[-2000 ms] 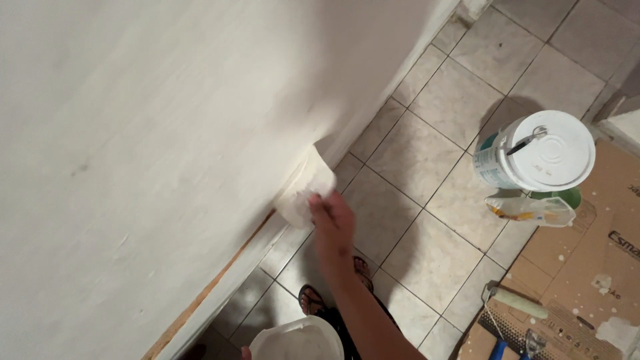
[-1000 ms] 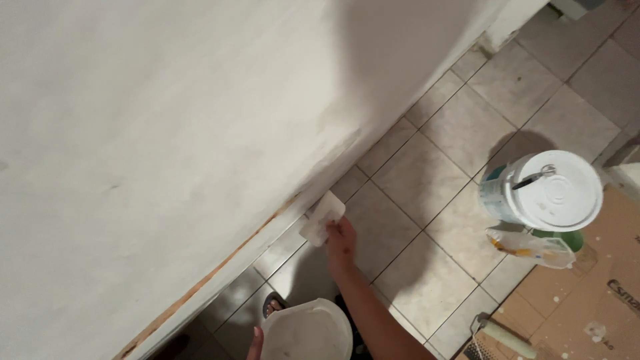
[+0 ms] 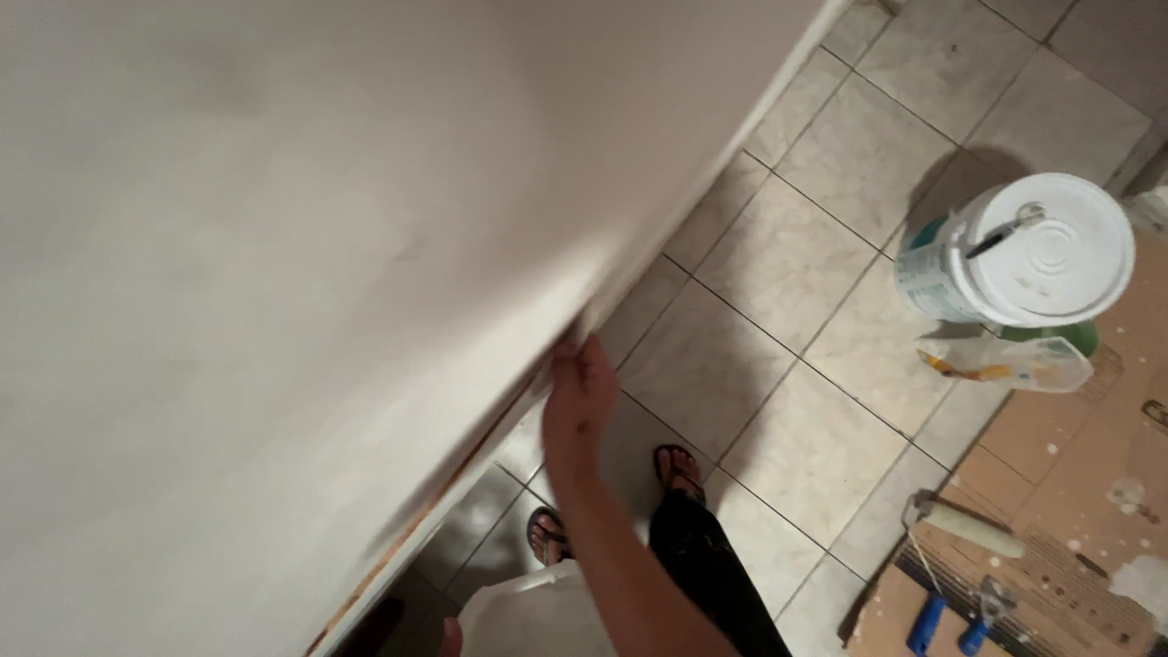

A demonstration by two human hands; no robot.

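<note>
My right hand (image 3: 584, 388) is at the lower edge of the white wall (image 3: 319, 274), its fingers close to the narrow ledge along it. In this frame the flat spreader it held a moment ago is mostly hidden, with only a dark sliver at the fingertips. An orange-brown strip (image 3: 429, 511) runs along the wall's bottom edge, below my hand. At the bottom of the view, my left hand (image 3: 452, 637) shows only a finger or thumb at the rim of a white tub (image 3: 534, 607), which it holds.
On the right stands a lidded white bucket (image 3: 1049, 251) with a small tool on top. Beside it lies a clear plastic bag (image 3: 1031, 363). Spattered cardboard (image 3: 1031, 465) bears a paint roller (image 3: 972, 527) and blue-handled tools (image 3: 926, 625). My sandalled feet (image 3: 677, 470) are on floor tiles.
My right hand has moved from out over the tiles in to the wall's lower edge. The pale spreader, plain to see before, is now mostly out of sight.
</note>
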